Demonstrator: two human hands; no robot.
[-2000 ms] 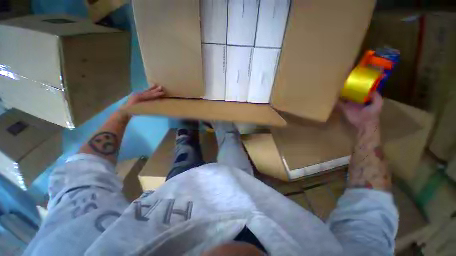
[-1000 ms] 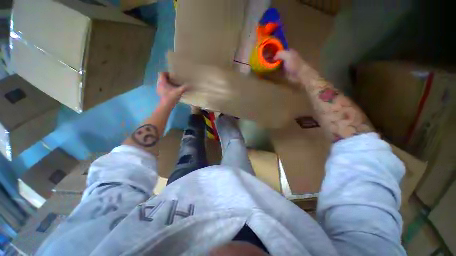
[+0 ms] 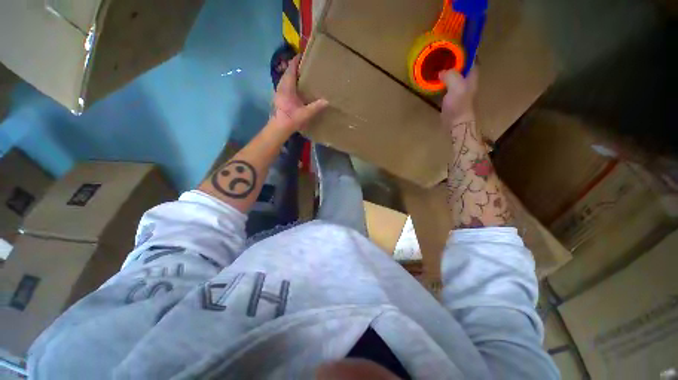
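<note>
A brown shipping carton [image 3: 372,111] is in front of me at the top centre, its top flaps folded down with a dark seam between them. My left hand [image 3: 294,107] lies at its left near corner, thumb on the top and fingers along the side. My right hand [image 3: 459,93] holds the tape gun [image 3: 438,63], with an orange hub, yellow tape ring and blue body, over the seam at the carton's right part. The tape gun is cut off by the top edge. No tape strip shows on the seam.
Closed cartons with dark labels [image 3: 97,193] stand at the left. A taped carton [image 3: 134,44] is at the upper left. More cartons [image 3: 624,223] stand at the right. Blue floor [image 3: 223,52] and yellow-black hazard tape [image 3: 291,22] show. An open flap [image 3: 386,226] is below centre.
The open carton's flaps have come down over the white boxes, hiding them. My right hand has brought the tape gun in from the right over the carton. My left hand has moved right, to its corner.
</note>
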